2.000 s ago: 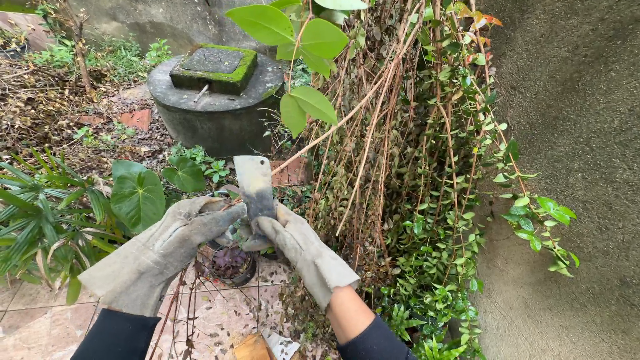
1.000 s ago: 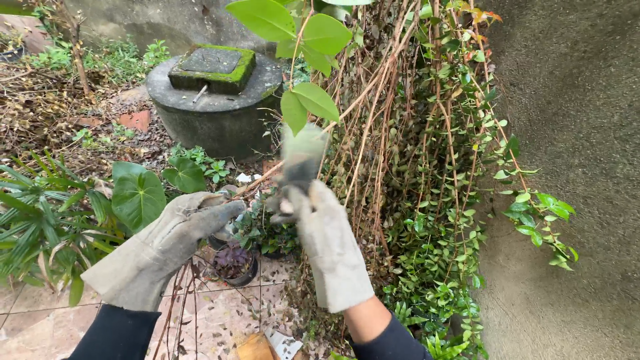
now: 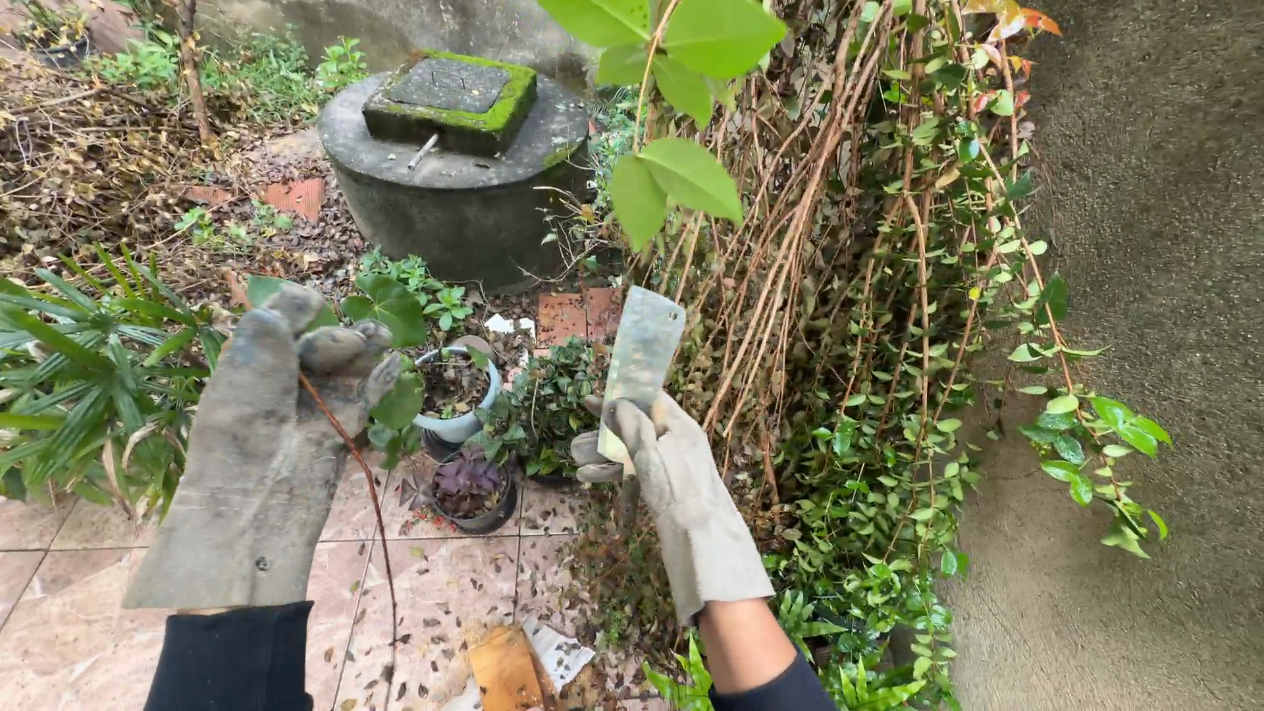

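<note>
My left hand (image 3: 296,395), in a grey work glove, is raised at the left with its fingers curled around a thin brown stem (image 3: 360,459) that dangles toward the tiles. My right hand (image 3: 657,454), gloved too, grips a metal cleaver (image 3: 644,346) with its broad blade pointing up; the handle is mostly hidden by the fingers. Just right of the blade hangs a thick curtain of vines (image 3: 810,217), with bare brown stems and small green leaves. Larger green leaves (image 3: 691,178) hang above the cleaver.
A round concrete tank (image 3: 454,217) with a mossy lid stands behind. Potted plants, one in a white pot (image 3: 459,425) and a purple one (image 3: 472,489), sit between my hands. A rough wall (image 3: 1136,296) rises at the right. Leaf litter and a wooden piece (image 3: 506,671) lie on tiles.
My left hand has moved left, away from the vines, with a stem in it. My right hand has the cleaver apart from the left hand, where two seconds ago both hands were close together.
</note>
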